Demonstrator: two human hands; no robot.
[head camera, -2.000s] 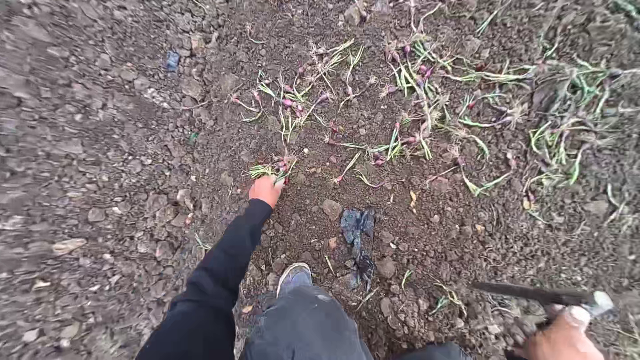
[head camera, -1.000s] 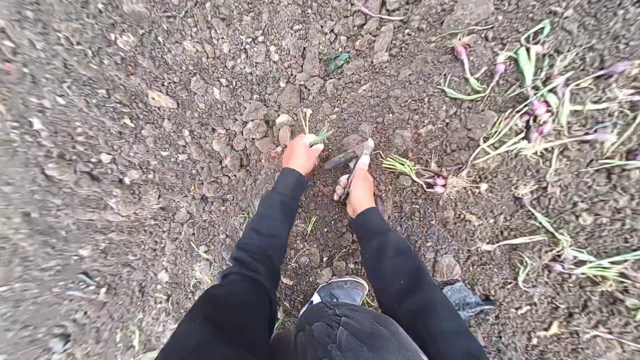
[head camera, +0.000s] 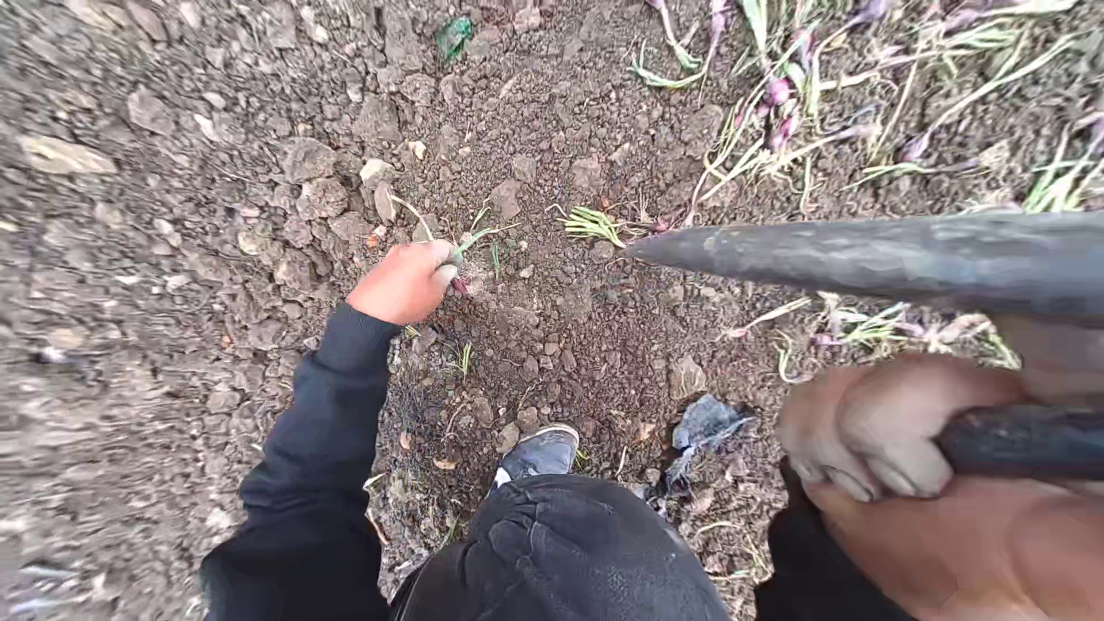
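Note:
My left hand (head camera: 410, 280) is over the soil at centre left, closed on a small onion plant (head camera: 459, 283) whose reddish bulb shows below the fingers and whose green leaves point up and right. Close to the camera at the lower right, my right hand (head camera: 888, 431) grips the dark handle of a digging tool (head camera: 845, 259). Its blade, pointed and grey, reaches left across the view. Just beyond the tip lies a small bunch of onion seedlings (head camera: 595, 224) with cut green tops. More uprooted onions with purple bulbs (head camera: 778, 92) are strewn at the upper right.
Cloddy brown soil with stones surrounds the hands. A crumpled dark plastic scrap (head camera: 707, 423) lies right of my shoe (head camera: 543, 450). A green scrap (head camera: 454, 38) is at the top, and a pale flat stone (head camera: 67, 155) at the far left.
My right hand has moved away from beside my left hand, rightward and up toward the camera, with the tool. Two seconds ago my left hand was at the seedling bunch; now it is left of it.

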